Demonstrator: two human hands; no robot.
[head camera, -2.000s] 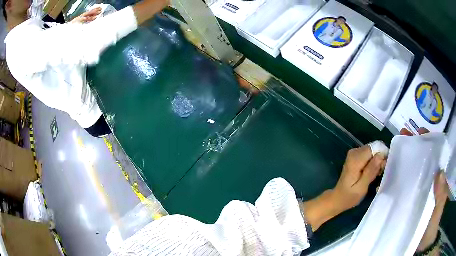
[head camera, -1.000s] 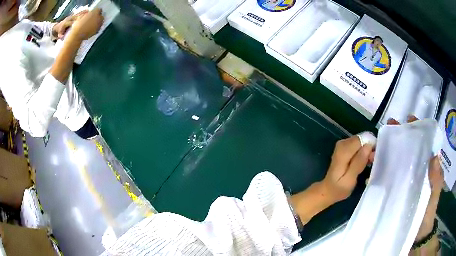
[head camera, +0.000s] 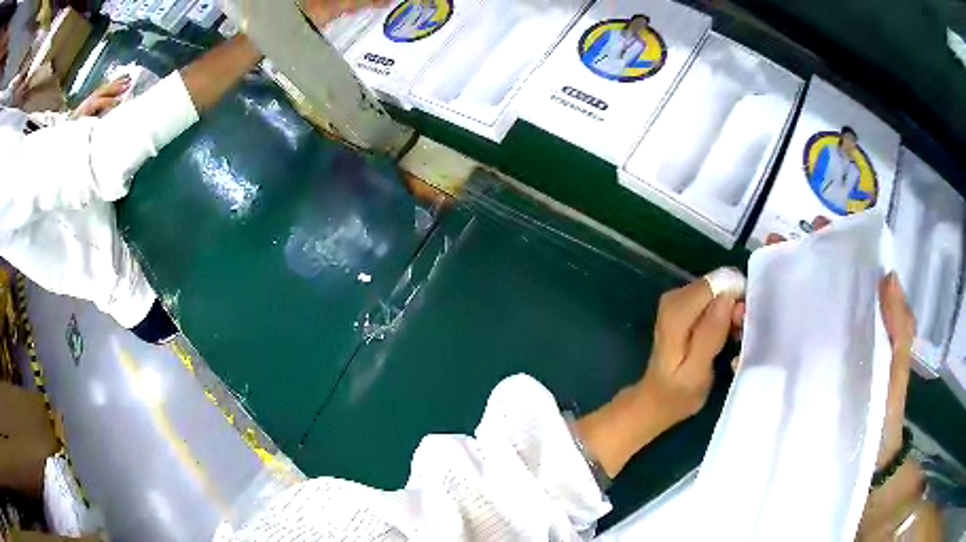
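Observation:
A long white moulded tray (head camera: 810, 349), perhaps several nested, stands tilted at the right. My right hand (head camera: 895, 365), with a dark bead bracelet, grips it from the right side, with fingertips showing over its top edge. My left hand (head camera: 689, 344) has its fingers curled at the tray's left edge, with a white covering on one fingertip. Whether it pinches the edge is hidden. Beyond the tray, an open white box base (head camera: 715, 138) with moulded hollows lies between white lids with a round blue-and-yellow emblem, one lid (head camera: 837, 175) just behind the tray top.
A shiny green ledge (head camera: 498, 328) spans the middle. A pale metal post (head camera: 318, 79) rises at its far edge. Another worker in white sleeves (head camera: 117, 148) stands at the left, an arm reaching behind the post. More boxes line the dark green belt.
The boxes and ledge have shifted left in the picture. My hands and the tray have moved slightly left, their grip much the same. The other worker's arm has stretched out towards the belt again.

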